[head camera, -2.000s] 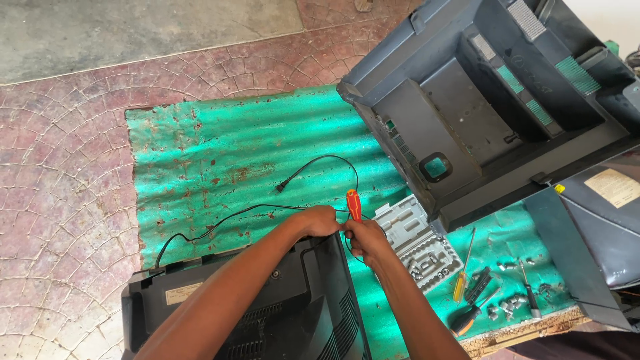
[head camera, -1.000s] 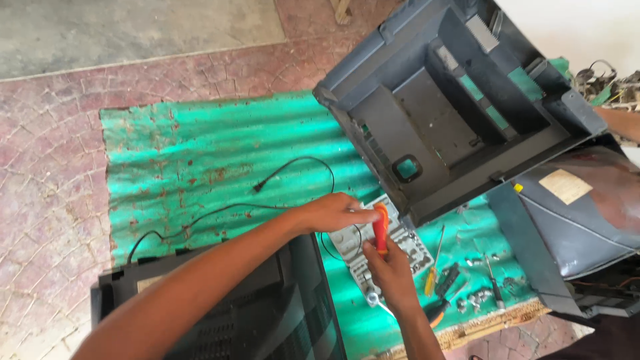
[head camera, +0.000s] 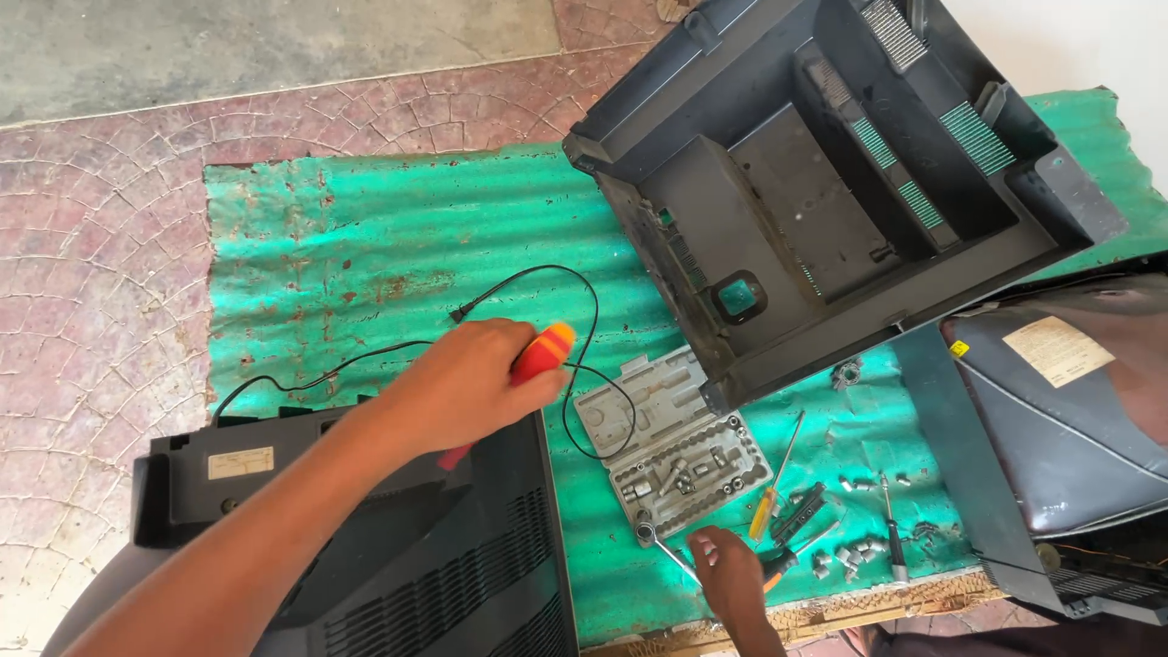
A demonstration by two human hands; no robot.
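My left hand point(head camera: 484, 388) is closed around a red and orange screwdriver handle point(head camera: 545, 354), above the black vented plastic back of a television point(head camera: 438, 566). A dark red piece pokes out below that hand; whether it belongs to the same tool I cannot tell. My right hand point(head camera: 725, 575) is low over the sheet's front edge, beside a ratchet wrench point(head camera: 673, 558); whether it touches the wrench is unclear. Just behind lies a grey socket set case point(head camera: 598, 424) with loose sockets. Close by are a yellow-handled screwdriver point(head camera: 765, 516) and an orange and black handle point(head camera: 777, 570).
Green corrugated metal sheeting point(head camera: 365, 237) lies beneath everything. A large empty black television housing point(head camera: 803, 210) rests at the upper right, and an opened picture-tube television point(head camera: 1058, 411) at the right. A power cord point(head camera: 593, 319) loops across the middle. Small metal parts point(head camera: 853, 552) lie scattered.
The red screwdriver, earlier upright between both hands, is now in my left hand alone. My right hand has let go of it and moved down towards the ratchet wrench.
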